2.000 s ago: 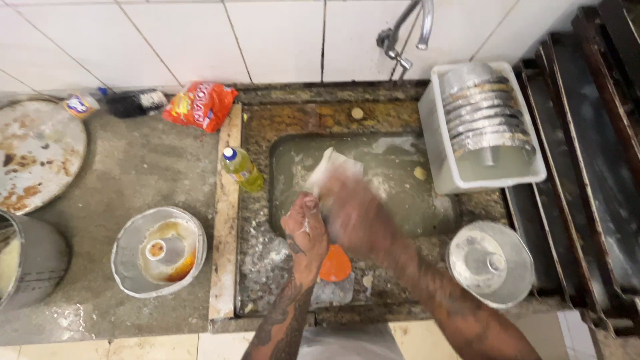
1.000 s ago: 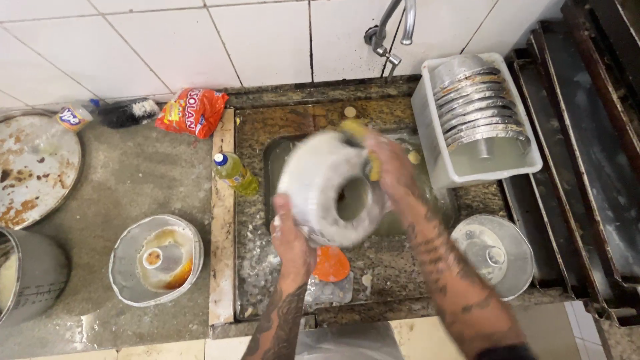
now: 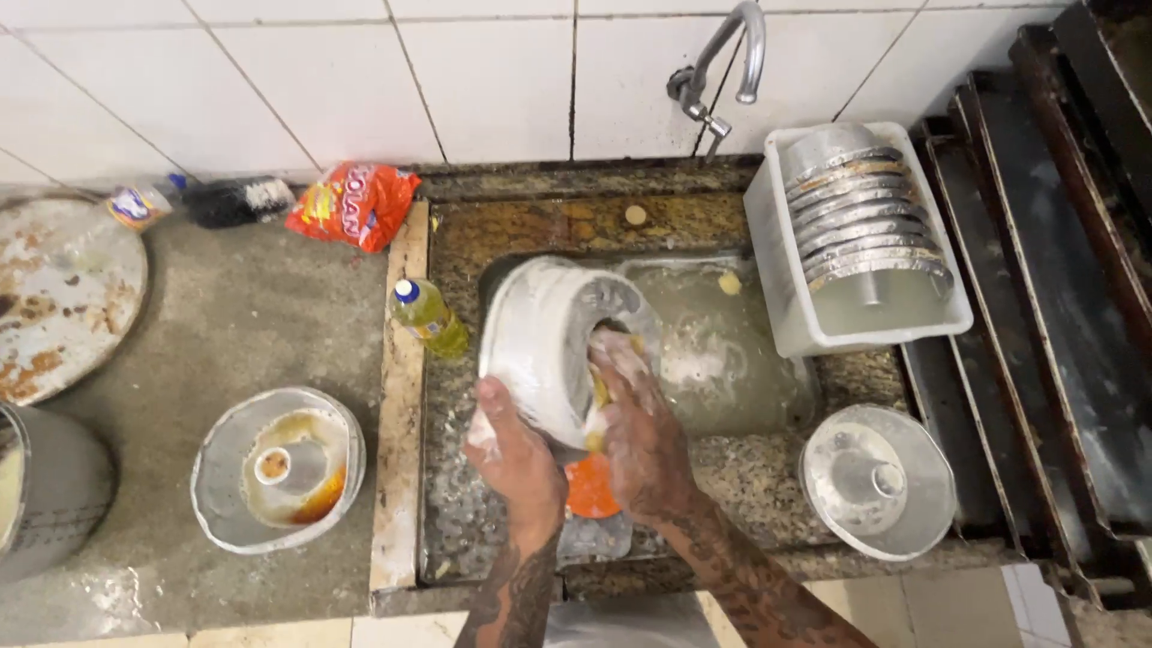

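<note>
My left hand (image 3: 517, 454) grips the rim of a soapy aluminium ring cake pan (image 3: 540, 342), tilted above the left part of the sink. My right hand (image 3: 641, 432) presses a yellow sponge (image 3: 601, 396) against the pan's outer face, near its centre hole; the fingers partly cover the sponge. Cloudy water fills the sink basin (image 3: 756, 378). Below the hands an orange object (image 3: 591, 486) lies partly hidden on the granite. A bottle of yellow liquid (image 3: 432, 319) stands left of the basin.
A white plastic bin (image 3: 783, 306) holds several ring pans. Another ring pan (image 3: 877, 481) sits at the right, a stained one (image 3: 279, 468) at the left. Dark baking trays (image 3: 1017, 297) lean at the far right. A faucet (image 3: 747, 54) projects from the tiled wall. A grey pot (image 3: 63, 490) stands far left.
The ring pan, not visible two seconds ago, is in my left hand one second ago and now. The sponge has moved from the pan's upper right edge down to around its centre hole.
</note>
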